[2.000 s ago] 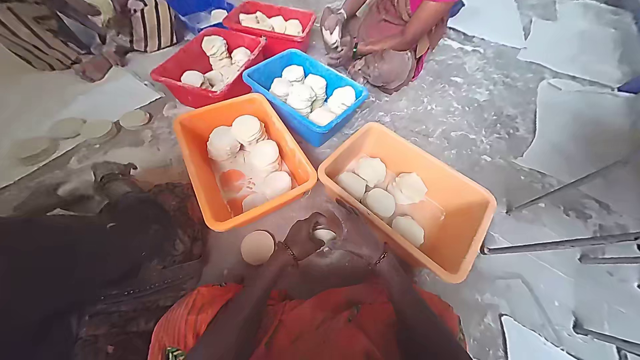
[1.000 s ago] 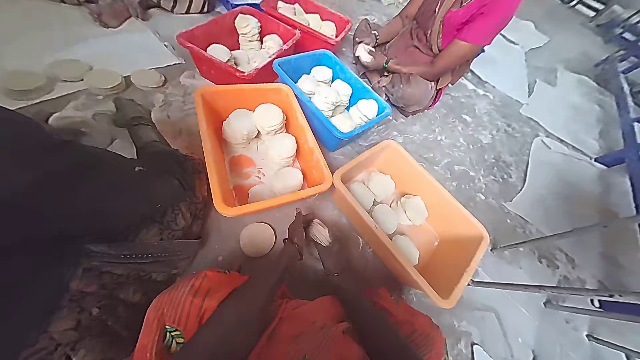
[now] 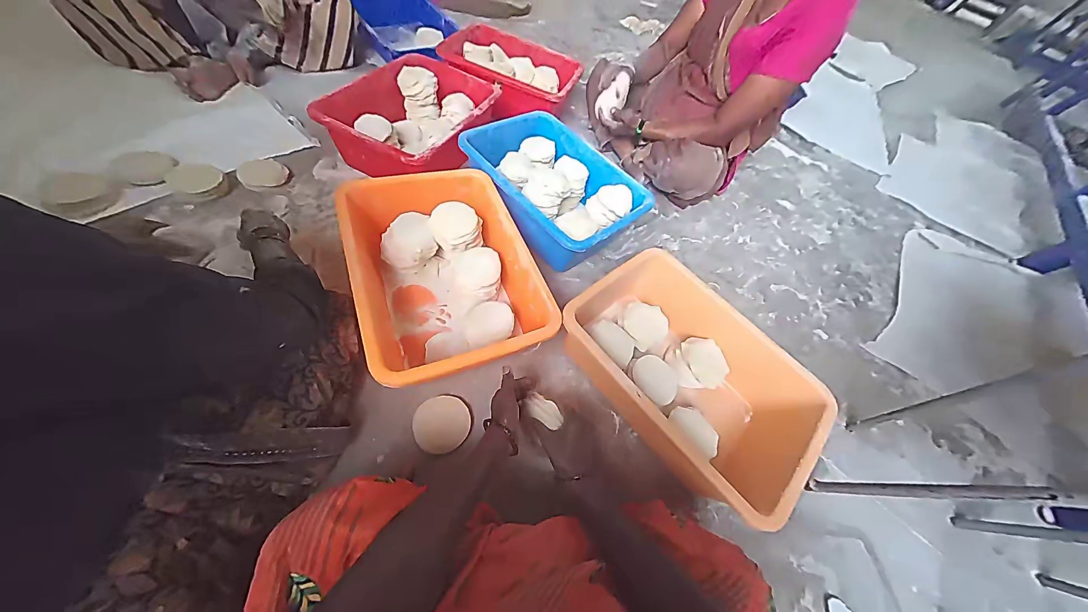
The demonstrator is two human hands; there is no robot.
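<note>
Low in the middle, my left hand [image 3: 507, 406] is upright with its fingertips close to the orange tub; whether it grips anything is unclear. My right hand [image 3: 568, 446], dark and blurred, holds a small layered stack of pale dough rounds [image 3: 544, 411] beside the left fingers. A flat tan disc [image 3: 442, 424] lies on the floor left of my hands. In front stands an orange plastic tub [image 3: 459, 368] with several stacks of floury rounds. The light orange tub [image 3: 778, 425] at the right holds several more rounds at its near-left side.
Behind are a blue tub [image 3: 557, 242], two red tubs [image 3: 357, 144] and a dark blue tub, all with rounds. A seated person [image 3: 722, 102] in pink works at upper right. Another person's dark clothing [image 3: 127, 340] fills the left. Discs [image 3: 195, 178] lie at upper left; metal bars [image 3: 935, 490] are at right.
Two seconds ago my hands were close together around a pale round; now the layered edges of the stack show at my right hand, and my left fingers point upward. The view has shifted.
</note>
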